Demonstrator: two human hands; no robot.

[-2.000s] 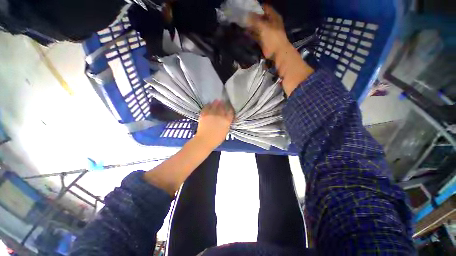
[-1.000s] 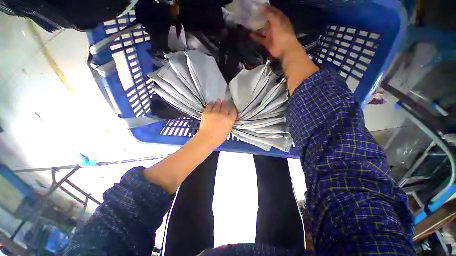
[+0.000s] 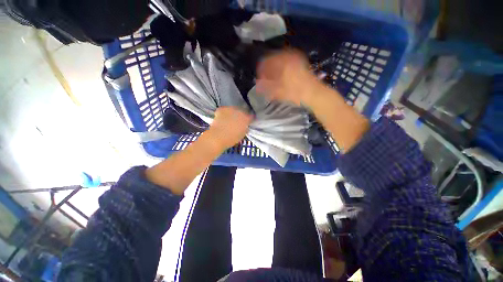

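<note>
A fanned bundle of grey-white cut pieces point(image 3: 281, 131) lies at the near side of a blue plastic crate point(image 3: 325, 165). My left hand point(image 3: 230, 125) is closed on the middle of the bundle, with pieces spreading out on both sides. My right hand point(image 3: 284, 74) is blurred above the right part of the bundle; whether it holds anything cannot be told. A crumpled pale piece point(image 3: 261, 27) lies on dark cloth farther back in the crate.
Black cloth point(image 3: 83, 19) hangs over the crate's far left corner. A metal frame with legs point(image 3: 480, 182) stands at the right, and another thin-legged frame point(image 3: 55, 206) at the lower left. My legs are right against the crate's near side.
My right hand has let go of the crumpled pale piece and come nearer, over the bundle. The bundle's fan looks narrower and tilted. The view has shifted a little.
</note>
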